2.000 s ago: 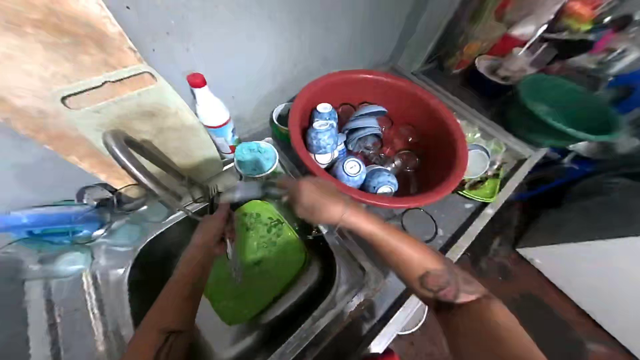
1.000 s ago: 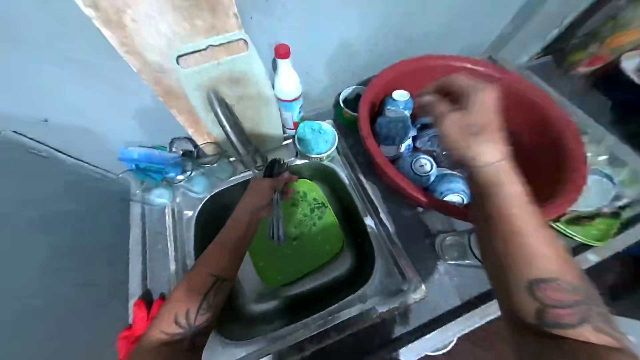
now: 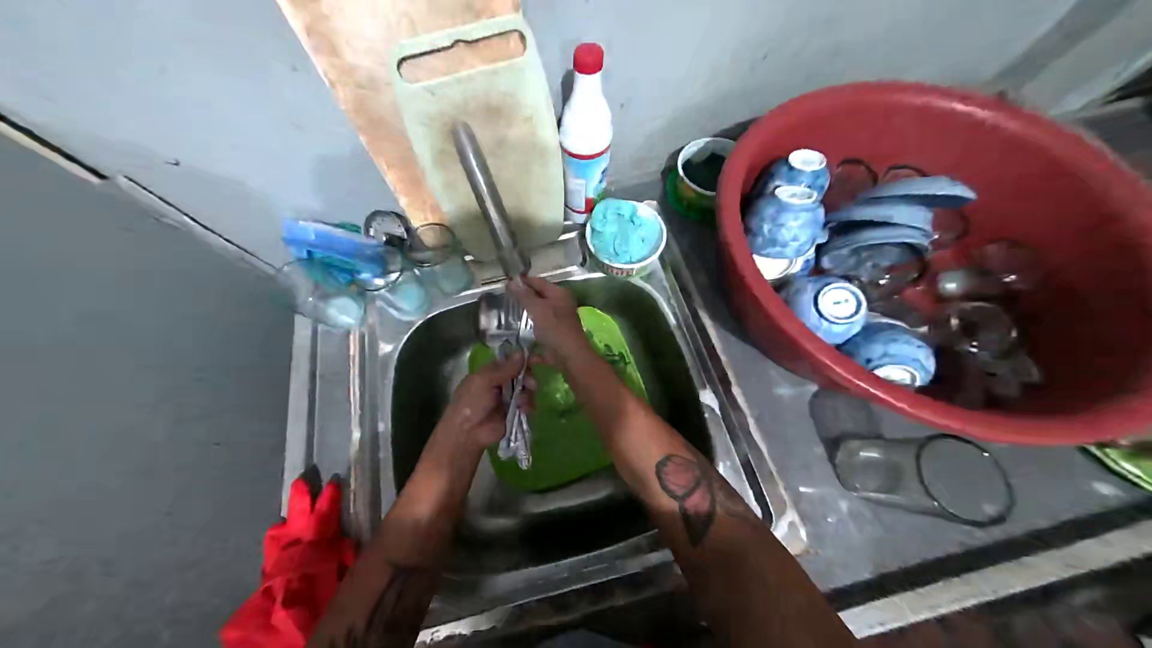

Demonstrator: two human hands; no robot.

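My left hand (image 3: 481,403) is closed around a bunch of metal forks and spoons (image 3: 515,423), their handles pointing down over the sink (image 3: 432,396). Just above it my right hand (image 3: 551,315) is at the heads of the cutlery, beneath the tip of the metal faucet (image 3: 490,198); whether its fingers grip any piece is unclear. Below both hands a green plastic cutting board or tray (image 3: 562,432) lies in the sink, with dark bits on it. A tub of turquoise paste (image 3: 625,236) sits at the sink's back right corner.
A red plastic basin (image 3: 774,337) with blue-patterned bowls and glasses stands right of the sink. A drinking glass (image 3: 922,477) lies before it. Behind the faucet lean a pale cutting board (image 3: 495,117) and a white bottle (image 3: 587,126). Red gloves (image 3: 301,567) hang at left.
My right hand has moved left from over the red basin to the cutlery under the faucet. My left hand still holds the cutlery. The view has shifted.
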